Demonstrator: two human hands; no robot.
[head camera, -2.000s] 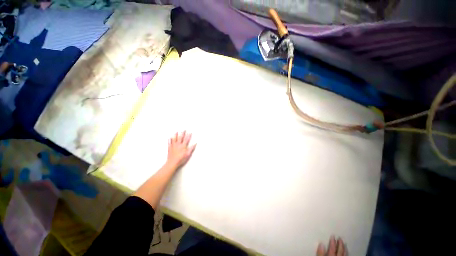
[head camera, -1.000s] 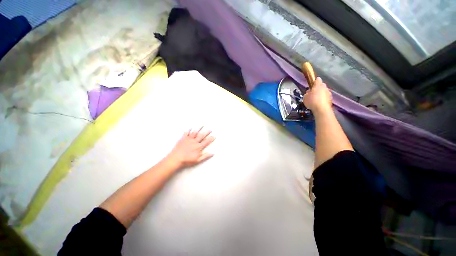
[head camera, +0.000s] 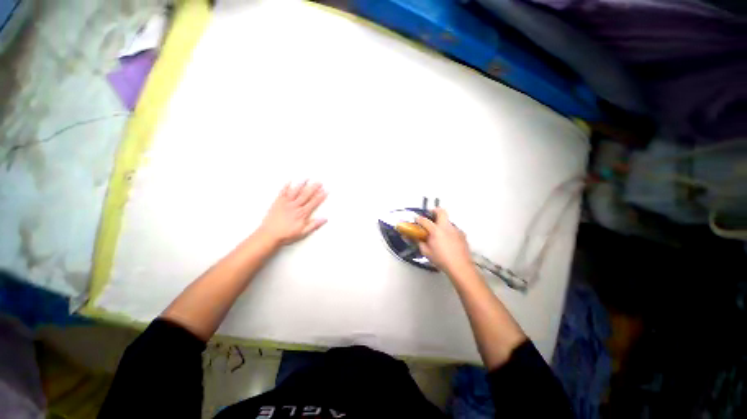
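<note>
A white cloth (head camera: 246, 106) covers most of the yellow-bordered table. My left hand (head camera: 293, 214) lies flat on it left of centre, fingers spread, holding nothing. My right hand (head camera: 443, 239) grips the wooden handle of the iron (head camera: 403, 237). The iron sits on the cloth right of centre, its tip pointing up and left. The beige hose (head camera: 547, 219) runs from behind the iron over the cloth to the right edge. The iron's soleplate is hidden beneath its body.
The blue rest (head camera: 483, 53) lies along the far edge. A purple scrap (head camera: 131, 78) and a loose thread lie on the stained cover cloth (head camera: 53, 188) at left. A blue cloth pile (head camera: 583, 331) is at lower right. Purple drape (head camera: 672, 57) hangs at upper right.
My right hand has brought the iron from the blue rest onto the cloth. My left hand still lies flat on the cloth. The view has shifted, and the black cloth is out of frame.
</note>
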